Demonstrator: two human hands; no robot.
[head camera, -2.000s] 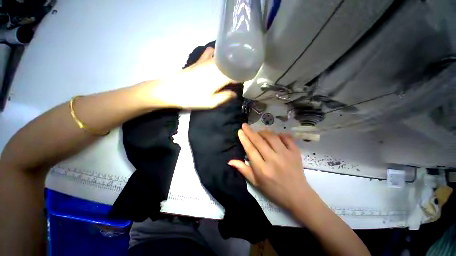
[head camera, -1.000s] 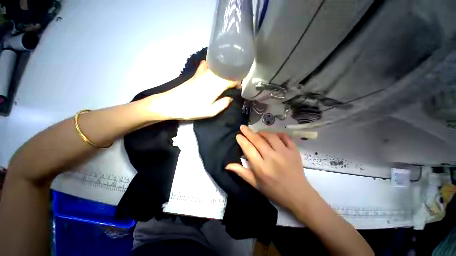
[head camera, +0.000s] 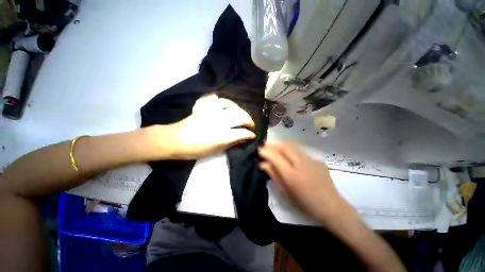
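Observation:
A black garment piece (head camera: 247, 183) lies on the white table along the left side of the sewing machine's foot area, with a pointed end at the top and two strips running down over the near edge. White table shows between the strips. My left hand (head camera: 223, 127) is bent over the cloth, with its fingertips gripping it left of the metal foot (head camera: 266, 109). My right hand (head camera: 300, 178) is blurred, with its fingertips pinching the cloth's right edge just below the foot. The needle cannot be made out.
The off-white machine head (head camera: 367, 64) fills the right. A translucent tube (head camera: 270, 50) hangs above the cloth. White cylinders (head camera: 17, 77) lie at far left. A blue crate (head camera: 103, 228) is below the table's near edge. Light-coloured scraps (head camera: 456, 199) are at far right.
The cloth has shifted and its pointed end now extends up past the left hand. My left hand has moved lower, close to the right fingertips. More of the machine's foot area shows.

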